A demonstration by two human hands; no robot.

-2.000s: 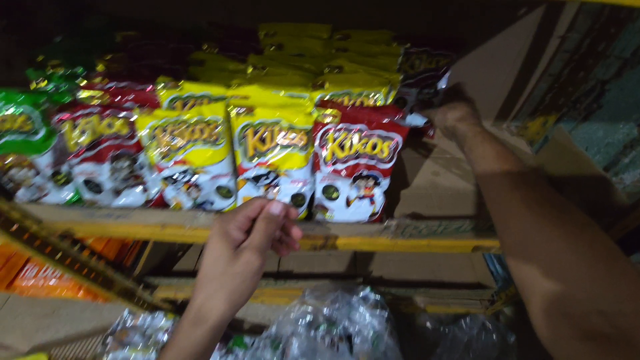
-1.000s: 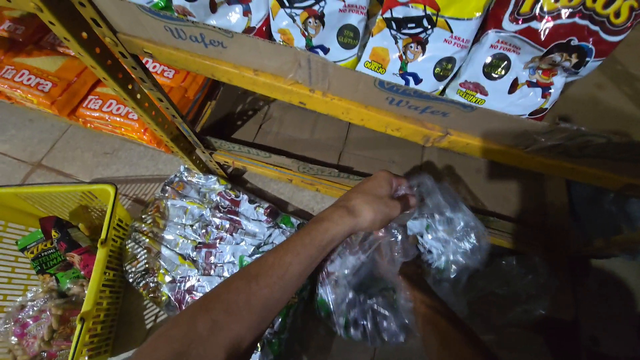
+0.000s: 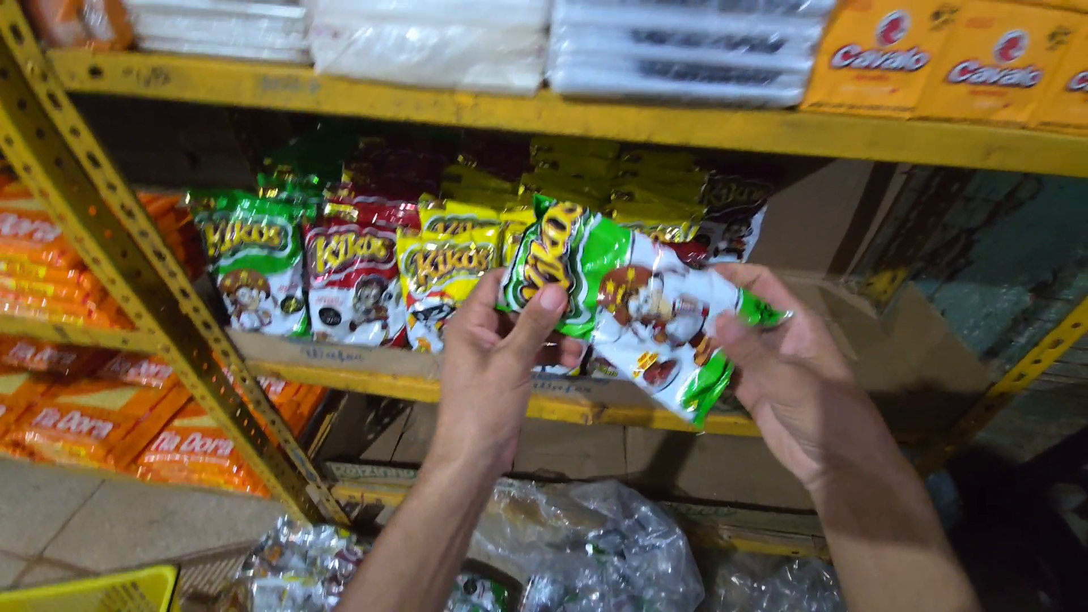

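Note:
A green and white Kikos snack bag (image 3: 654,310) is held tilted between both hands, in front of the middle shelf. My left hand (image 3: 510,340) grips its upper end, thumb on the printed front. My right hand (image 3: 778,357) has hold of the lower end at the right. Behind stand rows of upright Kikos bags: a green one (image 3: 255,272) at the left, a red one (image 3: 355,285) beside it and a yellow one (image 3: 446,276) nearest my left hand. A darker red bag (image 3: 735,212) stands farther back, above my right hand.
A yellow metal shelf beam (image 3: 527,110) crosses above, under yellow Cavalo packs (image 3: 875,55). Orange Tia Dora packs (image 3: 85,416) fill the left shelves beyond a perforated post (image 3: 161,297). Below lie clear plastic packaging (image 3: 595,535), silvery snack bags (image 3: 297,565) and a yellow basket (image 3: 93,591).
One second ago a hand was at the clear plastic packaging below. Now both hands are up at the shelf, holding a green and white snack bag. The view has tilted up.

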